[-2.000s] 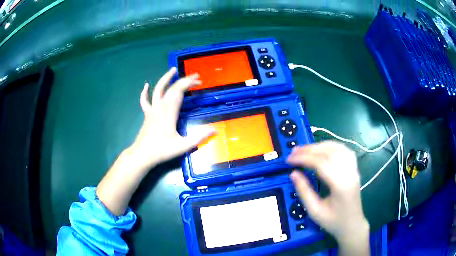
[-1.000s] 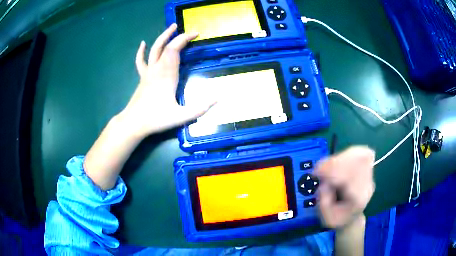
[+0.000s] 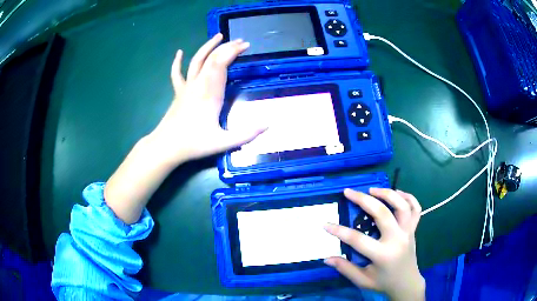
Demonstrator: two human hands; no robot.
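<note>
Three blue handheld testers lie in a column. The top tester [image 3: 277, 63] shows a dark grey screen; the middle tester [image 3: 294, 167] and the bottom tester [image 3: 282, 276] show white screens. My left hand [image 3: 197, 111] is spread and empty, fingertips at the top tester's screen, thumb over the middle screen. My right hand [image 3: 383, 238] lies over the bottom tester's right side, fingers apart, two fingertips at the screen's right edge. It partly covers the keypad. White cables [image 3: 433, 136] plug into the right edges of the top and middle testers; the bottom tester's plug is hidden.
A black tray [image 3: 38, 147] lies on the dark green mat [image 3: 112, 76] at left. A row of blue testers [image 3: 500, 59] stands at upper right. A small black and yellow lump [image 3: 507, 178] sits beside the gathered cables at right.
The top screen has gone from red through yellow to dark grey. The bottom one turned from white to yellow-orange and back to white. My right hand has opened over the bottom tester.
</note>
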